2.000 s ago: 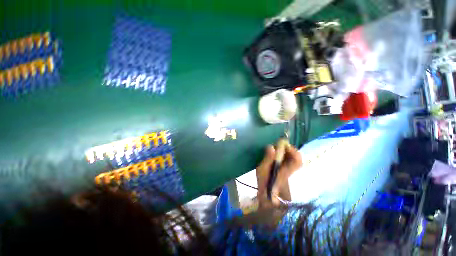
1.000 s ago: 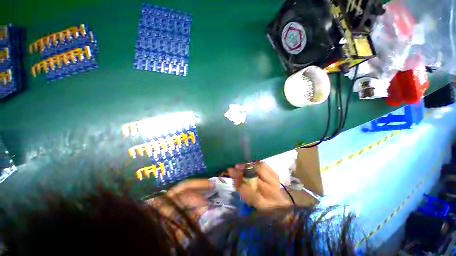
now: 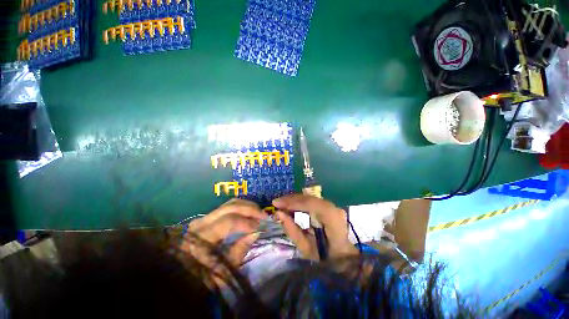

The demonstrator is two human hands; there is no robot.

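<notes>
A blue PCB panel lies on the green mat, with two rows of yellow-orange parts across it and a short third row at its left. The top row shines white. My right hand holds the soldering iron, its thin tip pointing away up the mat beside the panel. My left hand is at the panel's near edge. The fingertips of both hands meet around a small yellow-orange part. Hair hides parts of both hands. A small pile of loose parts shines white right of the panel.
A bare blue panel lies at the back. Panels with orange rows lie at the back left, near a stack. A clear bag is at the left. The white cup, black fan and cables are at the right.
The view has shifted, so things on the mat appear further right. My hands have come together at the panel's near edge with a small part between them. The iron now points away beside the panel.
</notes>
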